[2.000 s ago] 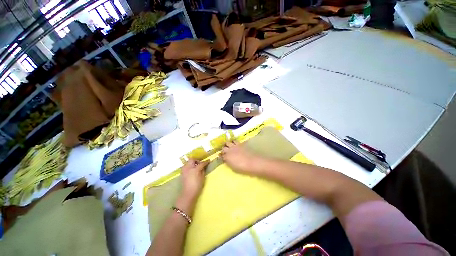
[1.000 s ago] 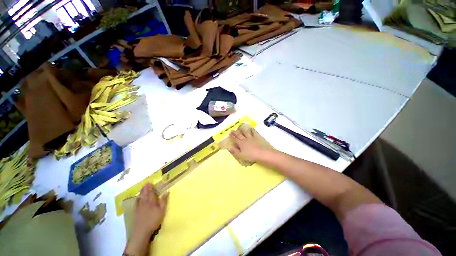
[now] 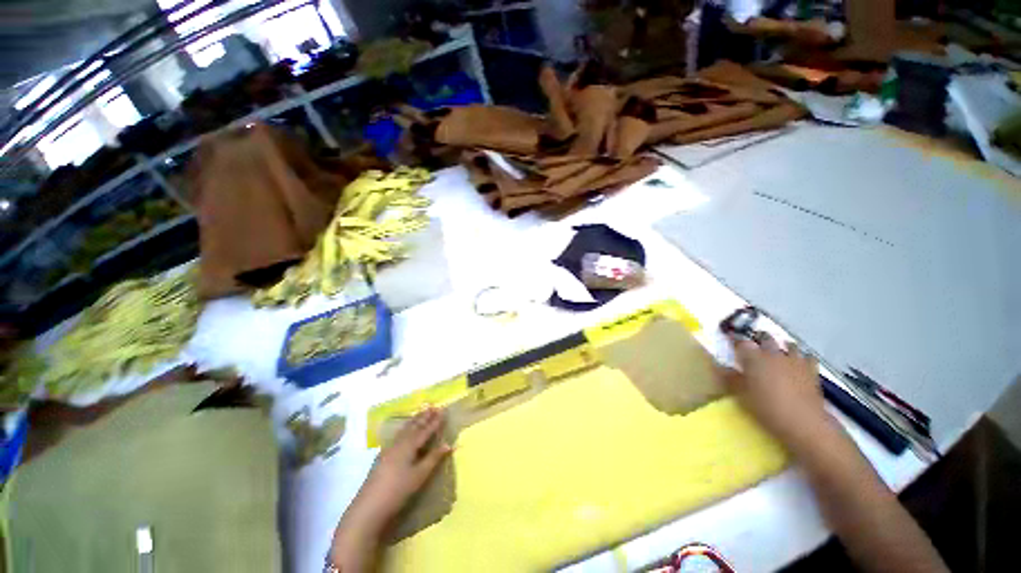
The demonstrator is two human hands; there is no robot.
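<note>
A large panel (image 3: 593,459), yellow with olive corners, lies in front of me over the yellow positioning template (image 3: 420,412). The template's far edge shows a black strip and small raised yellow blocks. My left hand (image 3: 405,465) rests on the panel's left end, fingers bent on its surface. My right hand (image 3: 780,390) is slightly blurred and reaches over the mallet (image 3: 862,414) just behind its head. It covers the upper handle; whether the fingers close around it is unclear. The mallet lies on the table, right of the panel.
Behind the template are a blue parts box (image 3: 336,341) of tabs, a glue bottle (image 3: 612,270) on black cloth and yellow strips (image 3: 358,229). Loose tabs (image 3: 314,434) and olive sheets (image 3: 146,481) lie left. Brown pieces (image 3: 582,129) lie behind; grey board (image 3: 851,213) and slim tools (image 3: 890,397) lie right.
My right hand has left the panel and moved right onto the mallet. My left hand stays at the panel's left end. The raised yellow blocks and olive corners are more exposed. The view has shifted.
</note>
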